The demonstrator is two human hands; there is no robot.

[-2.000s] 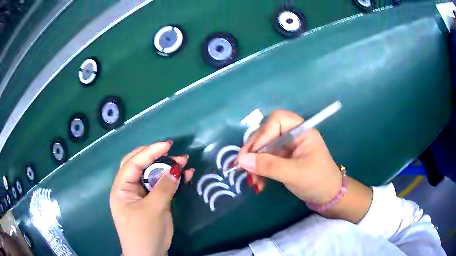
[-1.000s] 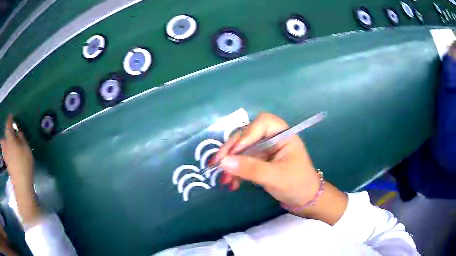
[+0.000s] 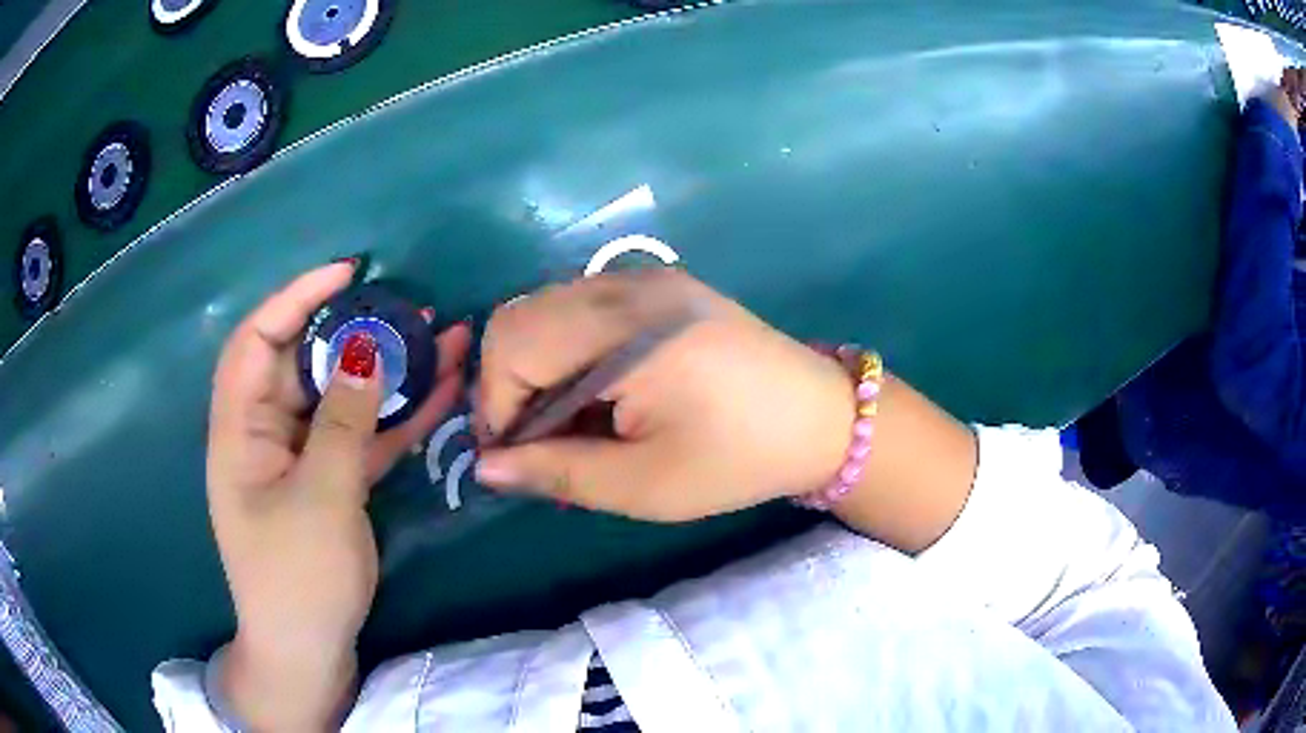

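Observation:
My left hand (image 3: 308,458) holds a black round wheel (image 3: 408,344), its thumb lying on the pale grey face. White shows along part of the face's edge. My right hand (image 3: 645,394) grips silver tweezers (image 3: 595,375), blurred, pointing down to the left. The tweezers' tip is hidden or too blurred to tell. White arc stickers (image 3: 456,461) lie on the green bench between the hands, partly covered by my right hand. Another white arc (image 3: 630,252) lies beyond my right hand, beside a white-edged backing sheet (image 3: 609,211).
Several black wheels with grey or white faces stand on the green strip at the upper left, one at its near edge (image 3: 236,118). Another worker's blue sleeve (image 3: 1260,301) is at the right edge, near a white piece (image 3: 1249,65). The glossy green bench (image 3: 917,215) curves across the view.
My left hand has come back from the far left strip with a wheel in it. My right hand and tweezers have moved left, over the arcs. The view has shifted.

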